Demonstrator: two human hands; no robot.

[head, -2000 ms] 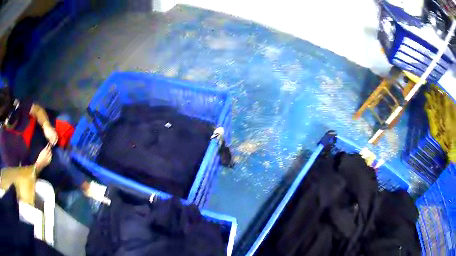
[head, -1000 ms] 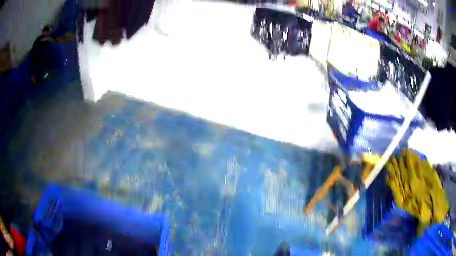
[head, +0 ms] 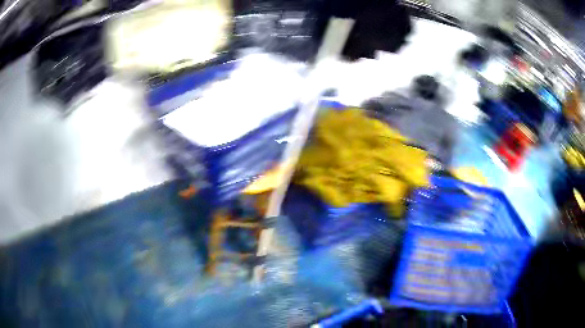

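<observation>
No hand of mine shows in the head view. The picture is blurred. Nearest in front of me, the blue rim of a crate (head: 349, 314) is cut off by the bottom edge. A blue lattice crate (head: 458, 256) stands at the lower right; its contents are too blurred to tell. Mustard-yellow garments (head: 359, 160) lie heaped on another blue crate (head: 346, 224) at the middle. A large dark shape (head: 555, 288) fills the lower right corner, too unclear to name.
A pale post (head: 292, 154) stands slanted before a wooden stool (head: 221, 243). A blue crate with white contents (head: 237, 160) is behind it. White tables (head: 38, 173) are at the left. A person in grey (head: 417, 122) and a red stool (head: 513, 146) are farther right. Blue worn floor (head: 115, 275).
The view has swung right. The yellow garments, post and stool have shifted left in the picture, and the crate of dark cloth at the lower left has left view.
</observation>
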